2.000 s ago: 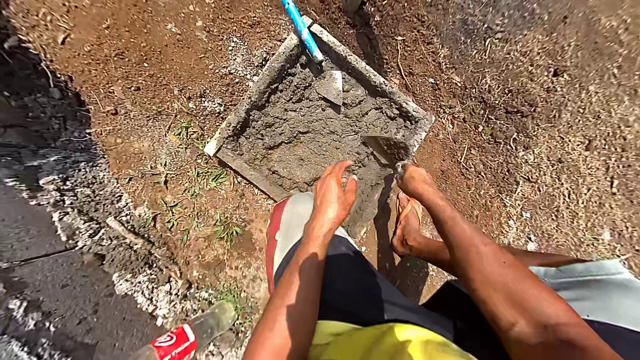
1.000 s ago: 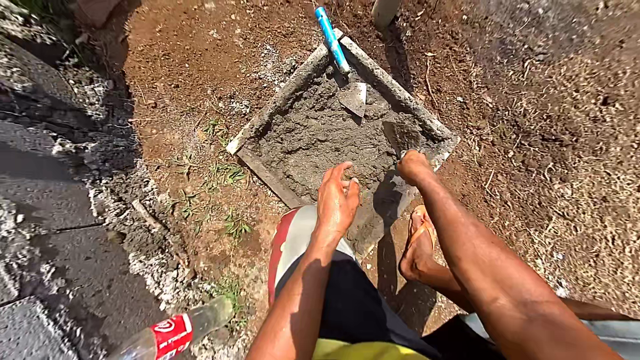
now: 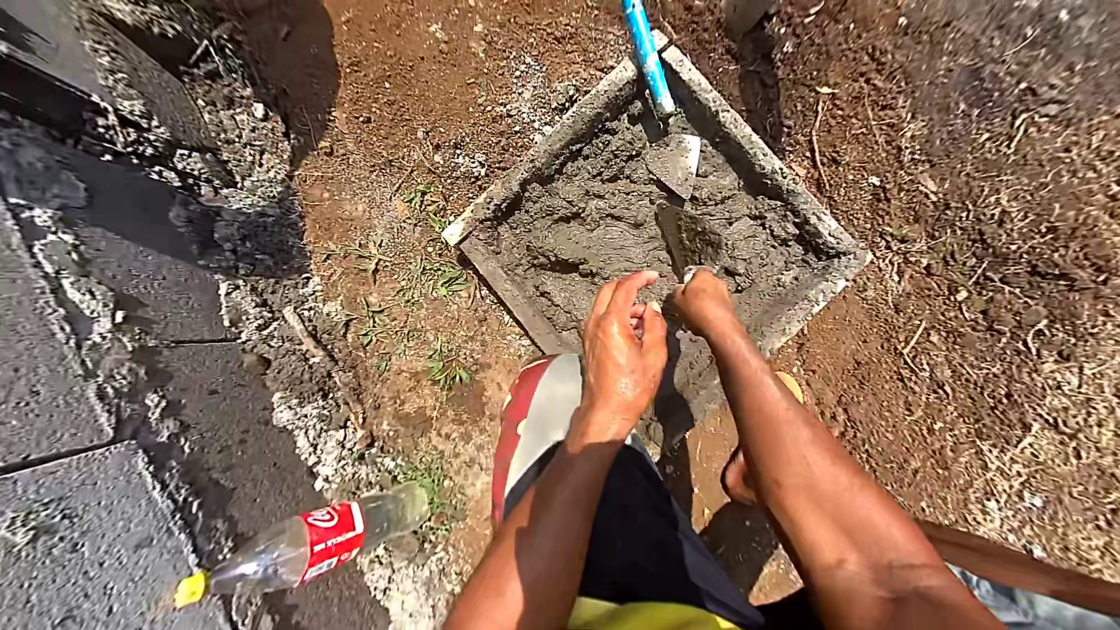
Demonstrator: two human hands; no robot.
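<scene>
A square, shallow mortar tray lies on the ground, turned cornerwise, with wet grey mortar in it. My right hand grips a trowel by its handle; the dark, mortar-smeared blade is over the mortar. Close beside it, my left hand holds nothing, its fingers curled but apart, over the near edge of the tray. A second trowel rests at the far corner, its metal blade on the mortar and its blue handle across the rim.
A clear plastic bottle with a red label and yellow cap lies at lower left, beside grey concrete blocks. Crumbled mortar and a short stick lie along the blocks. My sandalled foot is partly hidden below my right forearm. Dry grass covers the right.
The right hand with its trowel has moved left, closer to my left hand. The blue-handled trowel stays at the far corner of the tray.
</scene>
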